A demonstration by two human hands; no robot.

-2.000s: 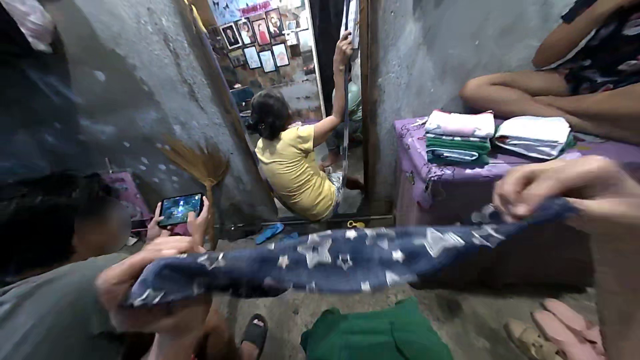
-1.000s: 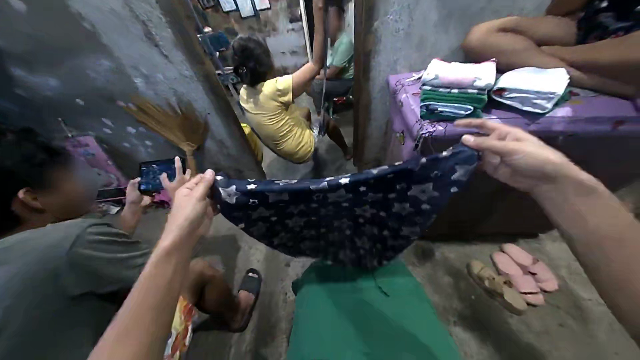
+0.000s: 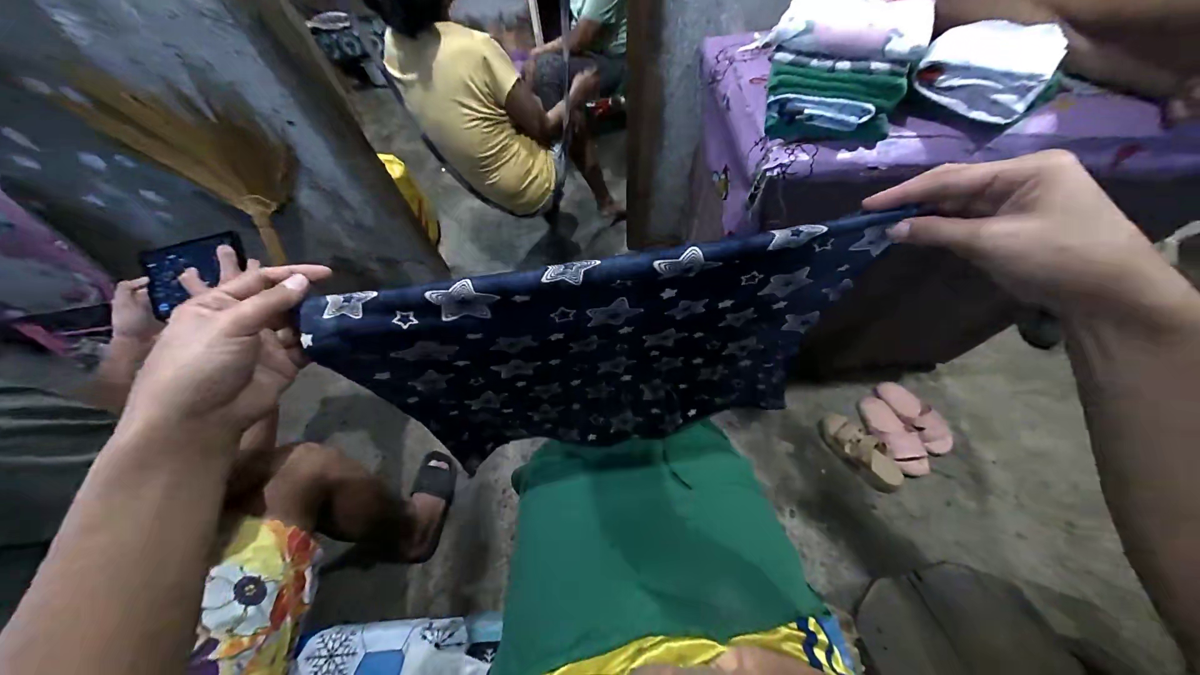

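A dark blue cloth with white stars (image 3: 600,337) hangs stretched between my two hands, above a green cloth (image 3: 647,553) lying over my lap. My left hand (image 3: 220,342) pinches its upper left corner between thumb and fingers. The upper right corner is pinched by my right hand (image 3: 1012,230), near the front of the purple-covered table. Yellow shiny fabric (image 3: 694,652) shows below the green cloth. The lower edge of the starred cloth hangs loose and uneven.
Folded green cloths (image 3: 830,94) and a folded white cloth (image 3: 994,70) lie on the purple table cover (image 3: 731,122). A person holding a phone (image 3: 187,272) sits at left. A person in a yellow shirt (image 3: 469,112) sits beyond the doorway. Pink slippers (image 3: 905,427) and a broom (image 3: 206,150) are nearby.
The starred cloth was a narrow, blurred strip two seconds ago; it now hangs spread downward. Both hands keep hold of its ends. The view has tilted down.
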